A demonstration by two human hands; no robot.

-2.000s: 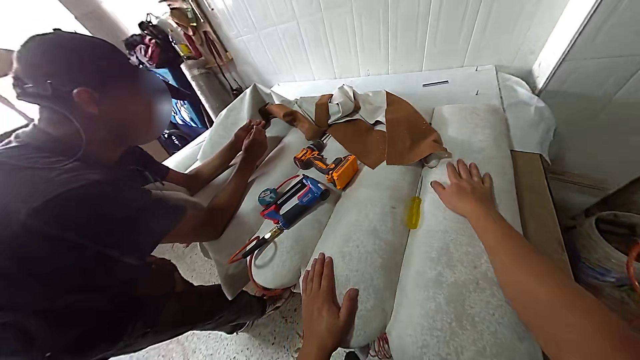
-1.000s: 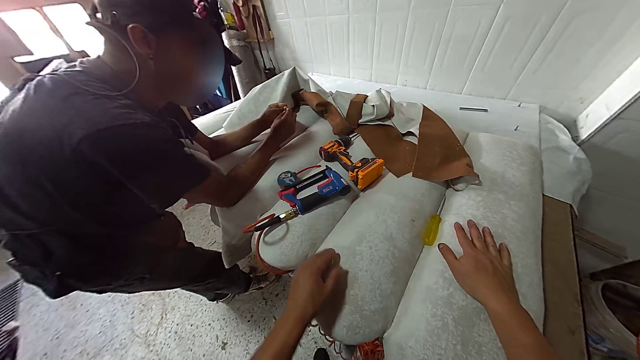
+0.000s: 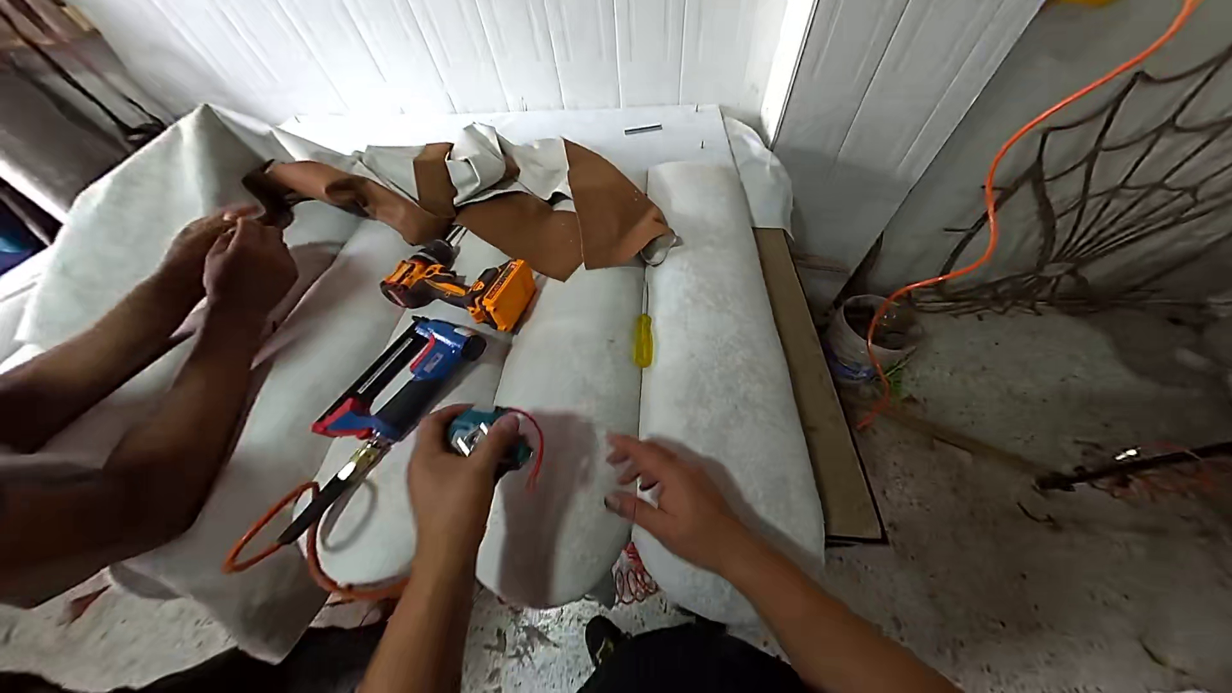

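My left hand (image 3: 457, 481) grips a teal tape measure (image 3: 489, 438) with a red strap, held above the pale padded cushions. To its right, my right hand (image 3: 674, 500) is over the rightmost cushion (image 3: 722, 366), fingers apart and holding nothing. A blue and black pneumatic stapler (image 3: 399, 380), joined to an orange air hose (image 3: 252, 539), lies just left of the tape measure. Beyond it rests an orange and black cordless drill (image 3: 462, 287). A screwdriver with a yellow handle (image 3: 643, 340) lies in the seam between two cushions.
Brown and white upholstery pieces (image 3: 577, 207) lie across the far end of the cushions. A co-worker's hands (image 3: 236, 255) hold the material at the left. A bucket (image 3: 876, 337) stands on the floor at right, with an orange hose (image 3: 991, 192) hanging past it.
My left hand has picked up the tape measure, which lay beside the stapler before. My right hand has lifted from the cushion. The view has shifted to the right.
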